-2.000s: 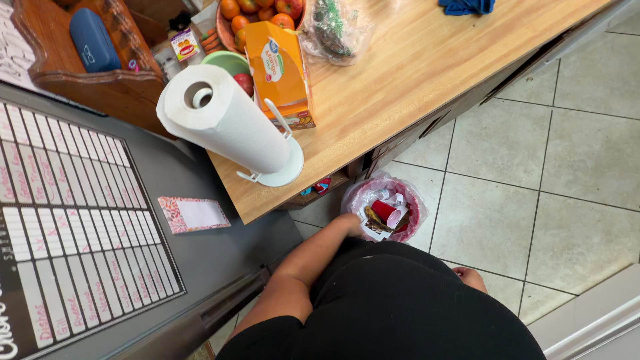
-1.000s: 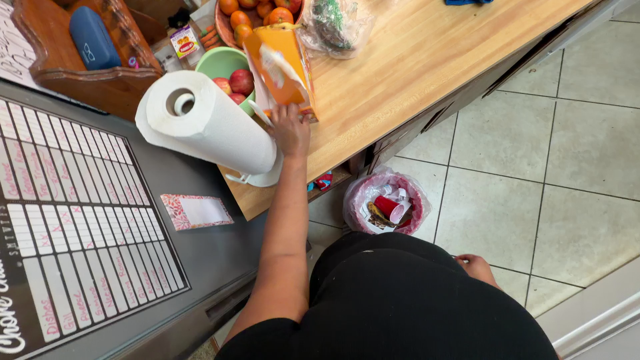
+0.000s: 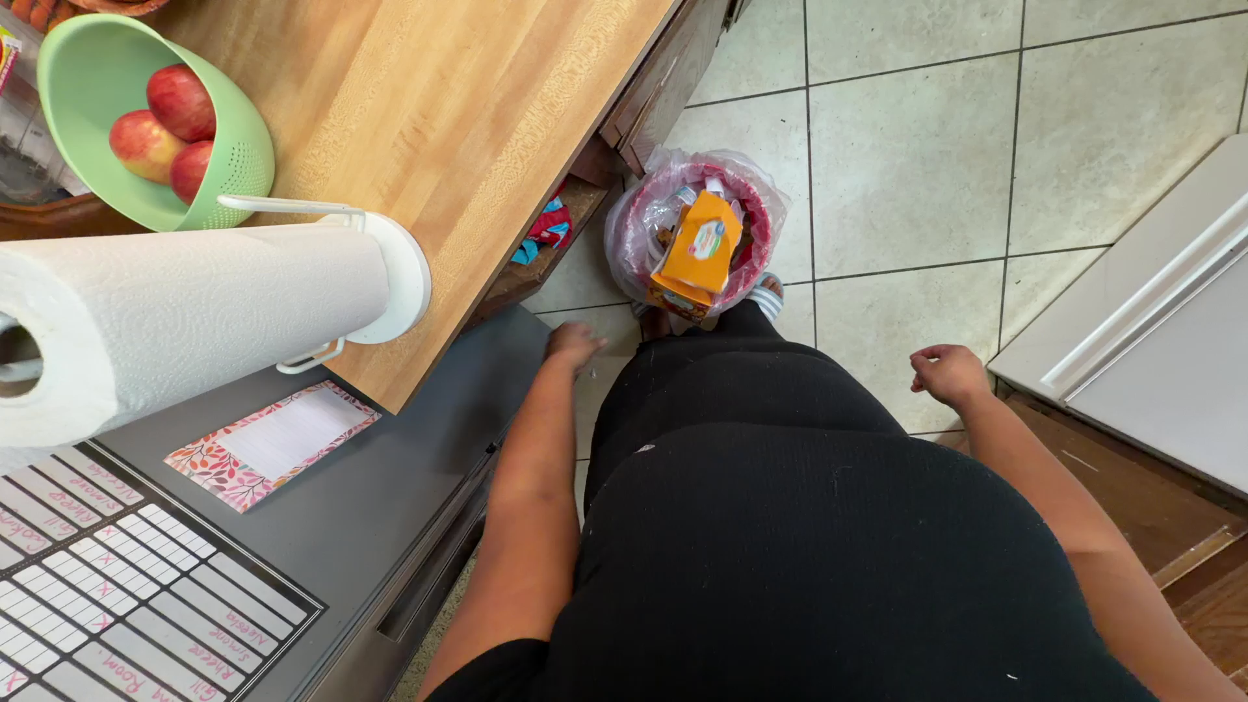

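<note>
My left hand (image 3: 573,347), slightly blurred, hangs beside the counter's corner with no object visible in it. Over the floor at the right, my right hand (image 3: 949,375) has its fingers curled, and nothing shows in it. Between and beyond both hands stands a trash bin lined with a clear plastic bag (image 3: 629,229). An orange cardboard box (image 3: 704,244) lies tilted on top of the trash inside it. On the wooden counter, a paper towel roll (image 3: 224,317) is on a white holder (image 3: 405,278), near a light green colander (image 3: 239,146) holding red apples (image 3: 181,102).
The wooden countertop (image 3: 468,107) has a corner close to my left arm. Below it is an open shelf (image 3: 575,210) with red and blue items. A gray refrigerator (image 3: 419,429) bears a notepad (image 3: 292,434) and a chart. A white panel (image 3: 1160,322) stands at the right.
The orange box, on the counter under my left hand a second ago, is now in the bin. My left hand has let it go and moved off the counter. The view has shifted closer.
</note>
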